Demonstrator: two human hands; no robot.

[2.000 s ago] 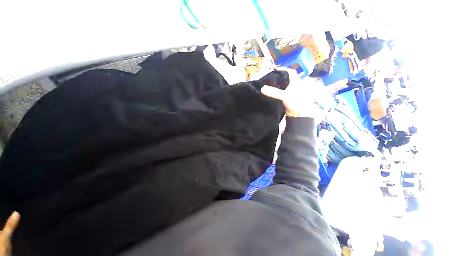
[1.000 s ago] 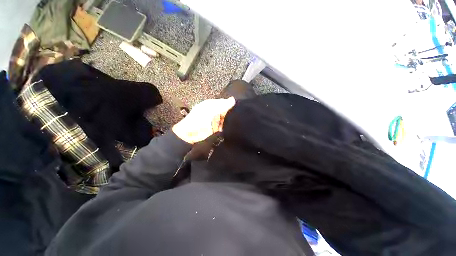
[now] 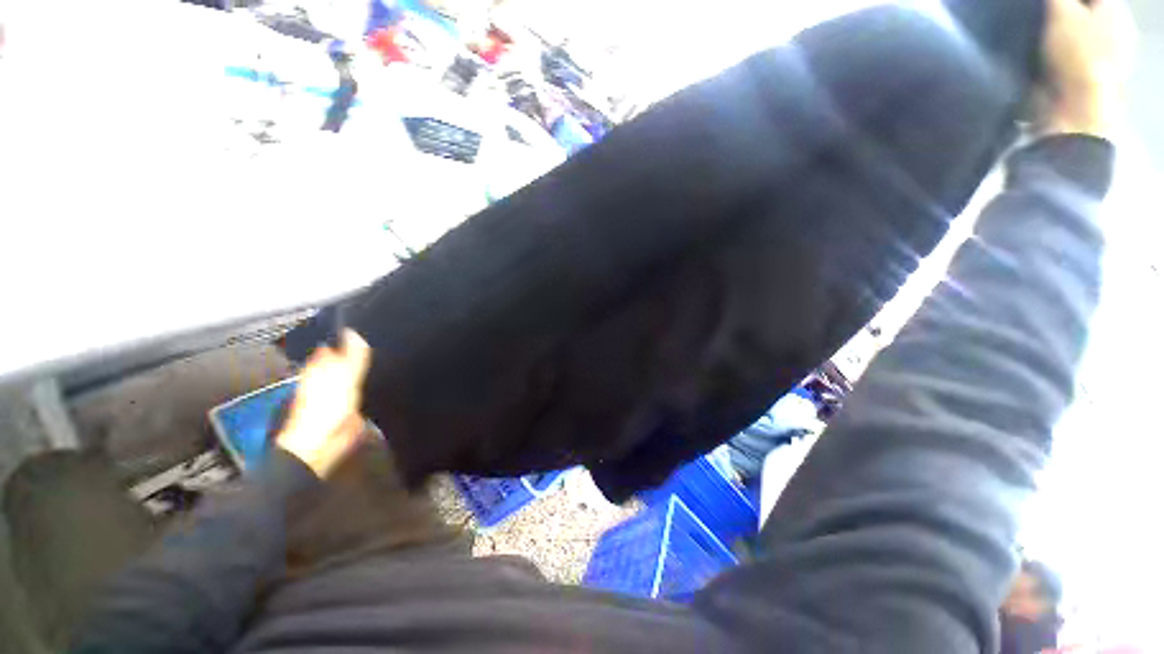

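Observation:
A large piece of black fabric (image 3: 664, 243) is stretched in the air between my two hands, from lower left to upper right. My left hand (image 3: 329, 403) grips its lower left end near the table edge. My right hand (image 3: 1082, 64) is raised at the upper right and grips the other end; it is overexposed and partly blurred. The fabric hangs in a curve below, and its surface is plain with no plaid showing.
A white machine table (image 3: 153, 243) lies on the left, washed out by light. Blue plastic crates (image 3: 657, 552) stand on the floor below the fabric. Pale blue cloth (image 3: 776, 432) lies beside them. Part of a person (image 3: 1031, 611) shows at the lower right.
The view has swung to the right. The black fabric has risen from the lap and is now spread between both hands. My right hand has come into view, raised high.

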